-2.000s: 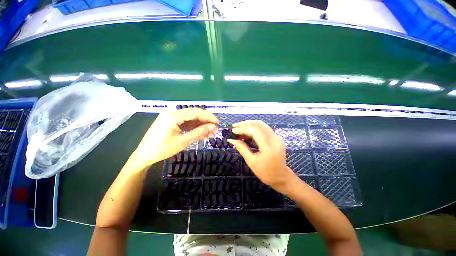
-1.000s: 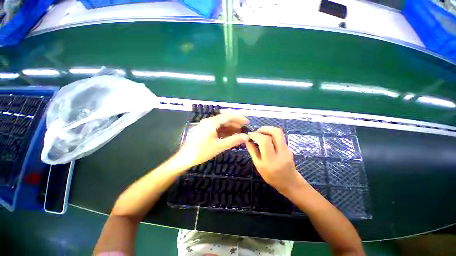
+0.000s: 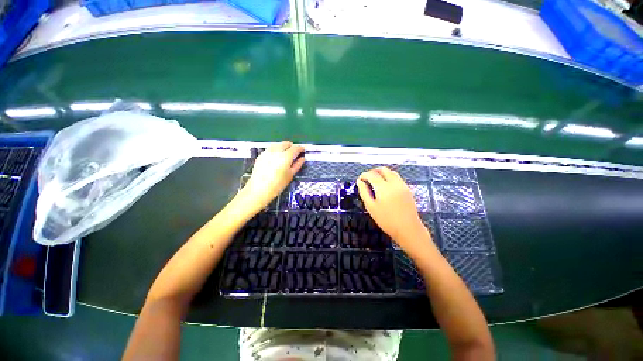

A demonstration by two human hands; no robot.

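Observation:
The blister tray (image 3: 462, 272) lies in front of me, its left and middle pockets filled with slanted black pieces (image 3: 312, 230). A short row of pieces (image 3: 316, 202) lies in an upper pocket with bare shiny floor above it. My left hand (image 3: 273, 171) is at the tray's upper left corner by the white rail, over the waiting parts; its fingers hide what they touch. My right hand (image 3: 384, 194) is over an upper middle pocket, its fingertips down at small black parts (image 3: 349, 197); whether it grips one is hidden.
A crumpled clear plastic bag (image 3: 106, 173) lies left of the tray, above a dark slab with a pale edge (image 3: 60, 278). A blue crate (image 3: 21, 233) with a black tray is at far left. The green conveyor belt (image 3: 423, 77) runs beyond the white rail (image 3: 486, 159).
My hands, earlier together above the tray, are now apart. The left has moved up and left to the waiting parts; the right has lowered to an upper pocket. The camera view has shifted slightly.

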